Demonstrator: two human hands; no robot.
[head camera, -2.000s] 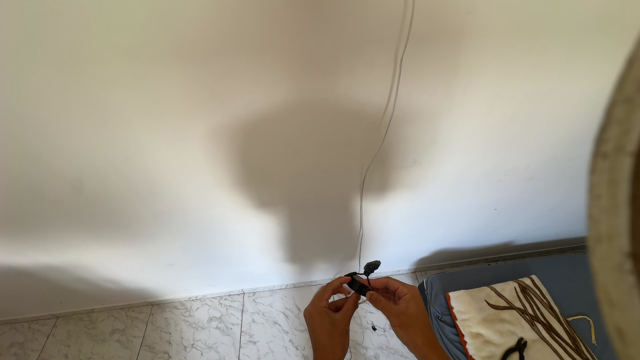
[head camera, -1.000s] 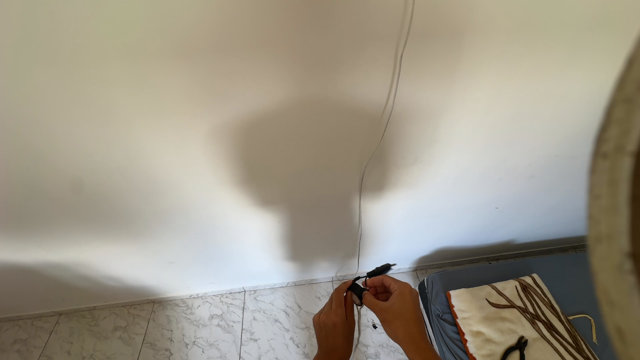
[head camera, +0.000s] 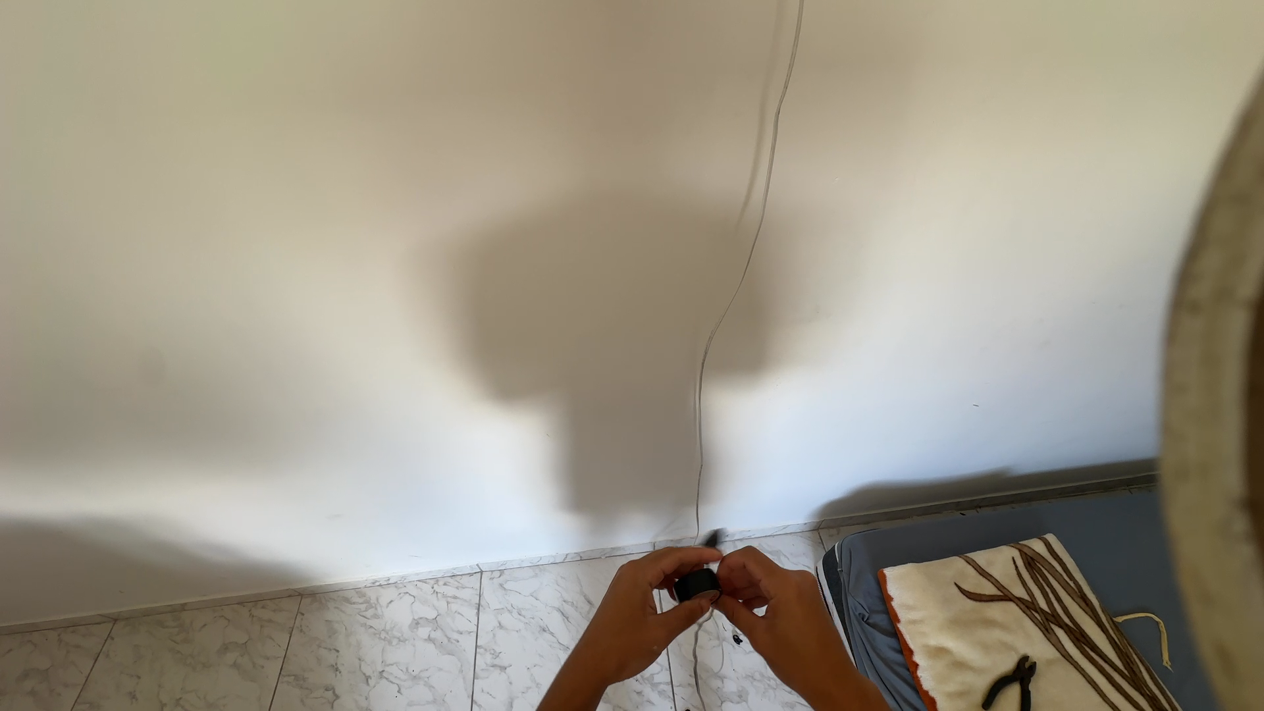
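Observation:
Near the bottom centre, my left hand (head camera: 632, 617) holds a roll of black tape (head camera: 697, 585) between thumb and fingers. My right hand (head camera: 785, 612) pinches close against the roll's right side; the thing between its fingertips is mostly hidden. A small dark piece (head camera: 713, 538), blurred, sticks up just above the fingers. A thin pale cable (head camera: 758, 232) hangs down the wall to my hands, and a length of it (head camera: 696, 657) shows below them over the floor.
On the blue-covered mattress (head camera: 1111, 513) at the lower right lies a cream blanket (head camera: 948, 612) with brown stripes. Black-handled pliers (head camera: 1009, 681) rest on it. A pale curved rim (head camera: 1200, 395) stands at the right edge. Marble tiles (head camera: 380, 642) meet the white wall.
The black roll now shows its round side between my hands, and the dark piece above it has shifted left from where it pointed right. Both hands stay close together.

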